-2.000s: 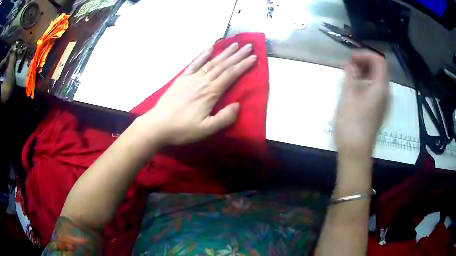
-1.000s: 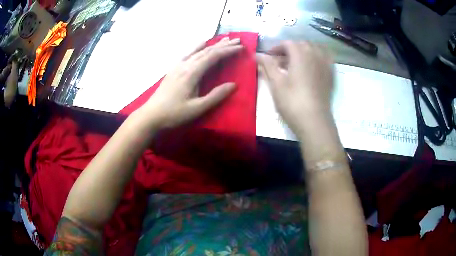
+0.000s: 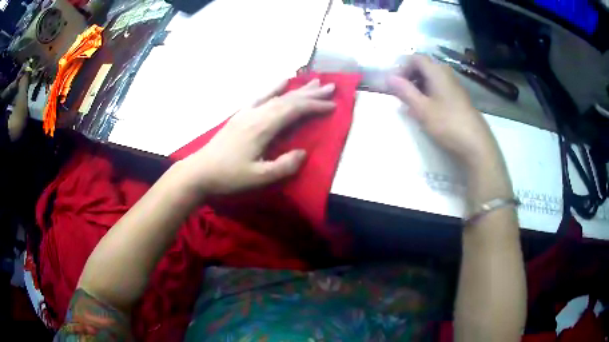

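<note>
A bright red garment panel [image 3: 327, 153] lies over the front edge of the white table and hangs down towards the lap. My left hand [image 3: 260, 137] lies flat on it, palm down, fingers slightly apart. My right hand [image 3: 434, 97] is to the right of the panel, off the cloth, with thumb and fingers curled close together; it is blurred, and I cannot tell if anything is between the fingertips. Dark thread snips [image 3: 484, 75] lie on the grey machine bed [image 3: 534, 105] beyond my right hand.
Crumpled darker red cloth [image 3: 100, 214] covers the lap at left. Orange strips [image 3: 70, 67] and plastic-wrapped material [image 3: 123, 73] lie at far left. Black cables [image 3: 579, 167] are at right, a blue-lit display [image 3: 567, 13] at upper right. Another person's arm [image 3: 19, 107] shows at the left edge.
My right hand came in from the right to the panel's edge, then moved back right, off it. My left hand stays on the panel, whose lower edge has swung left.
</note>
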